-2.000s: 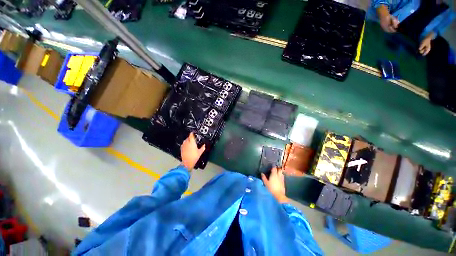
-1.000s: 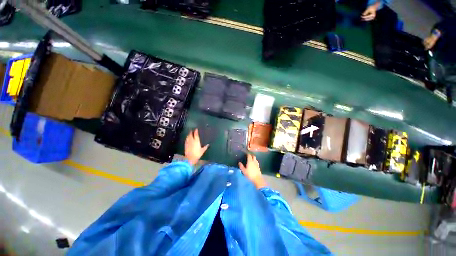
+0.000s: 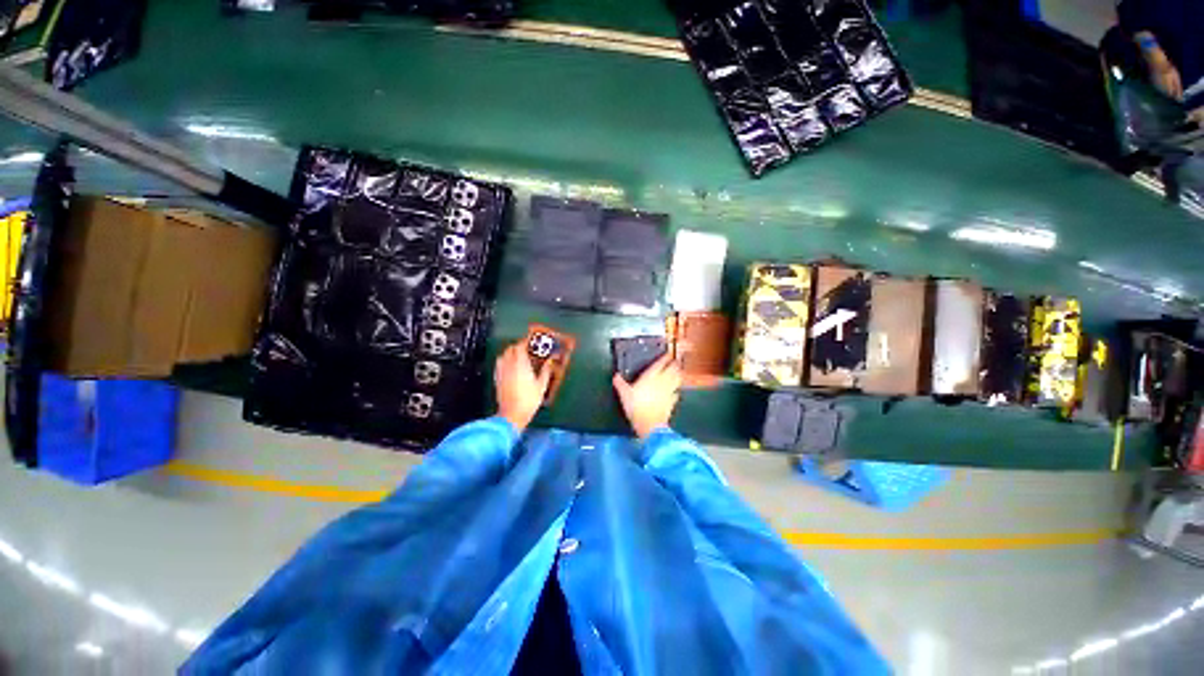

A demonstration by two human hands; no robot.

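My left hand [image 3: 523, 383] holds a brown case [image 3: 552, 354] with a pale, dark-holed block at its upper end. My right hand [image 3: 648, 387] is on a dark grey case [image 3: 639, 354] just left of the brown stack [image 3: 701, 346]. The black blister tray [image 3: 376, 291] lies to the left, with a column of white-marked cases along its right part. Flat groups of dark grey cases [image 3: 597, 254] lie above my hands. A white piece [image 3: 697, 268] lies above the brown stack.
Yellow camouflage [image 3: 775, 321], black patterned [image 3: 840, 325], taupe [image 3: 897, 333] and silver cases [image 3: 955, 337] stand in a row to the right. Dark grey cases [image 3: 800, 423] lie at the near edge. A carton [image 3: 159, 291] and blue bin [image 3: 106, 425] are left. Another tray [image 3: 799, 79] lies across the bench.
My left hand now holds a brown case; it was empty. My right hand has moved onto the dark grey case. The view has shifted, and a tray across the bench now lies tilted.
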